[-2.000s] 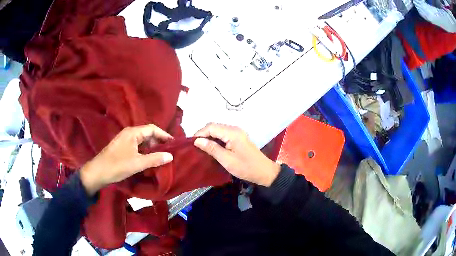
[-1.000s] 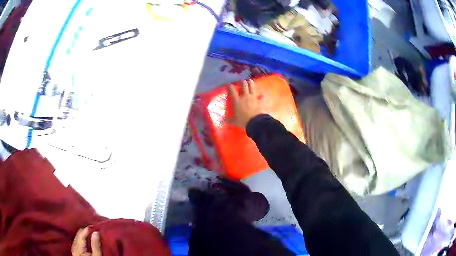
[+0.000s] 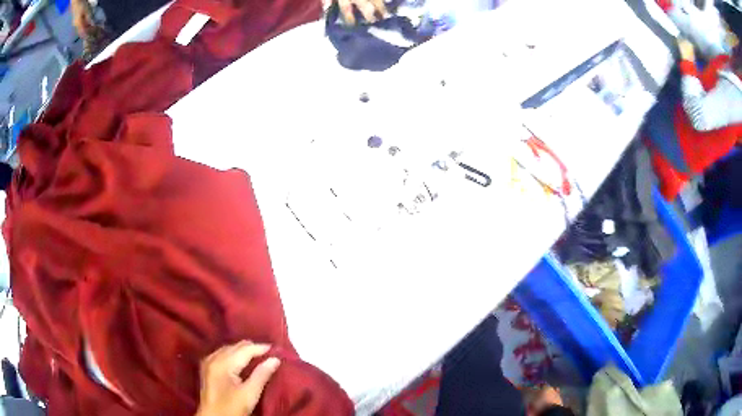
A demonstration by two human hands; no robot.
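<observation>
A large dark red garment heap [image 3: 138, 236] covers the left side of the white sewing table [image 3: 325, 325], with a white label near its top. My left hand [image 3: 236, 378] grips the garment near its lower right edge at the bottom of the view. A small skin-coloured patch at the lower right edge looks like my right hand [image 3: 543, 398]; it is blurred and cut off, so what it holds cannot be told. The sewing machine's white surface is overexposed and hard to make out.
Scissors [image 3: 549, 166] and a small slotted dark tool [image 3: 474, 174] lie on the table. Another person's hand [image 3: 358, 10] touches a black item [image 3: 370, 49] at the top. A blue crate [image 3: 582, 313] with scraps and khaki cloth [image 3: 630, 398] are at the right.
The view has swung back left over the table. My right hand has gone from the red garment to the orange stool, then to the lower edge. My left hand stays on the garment.
</observation>
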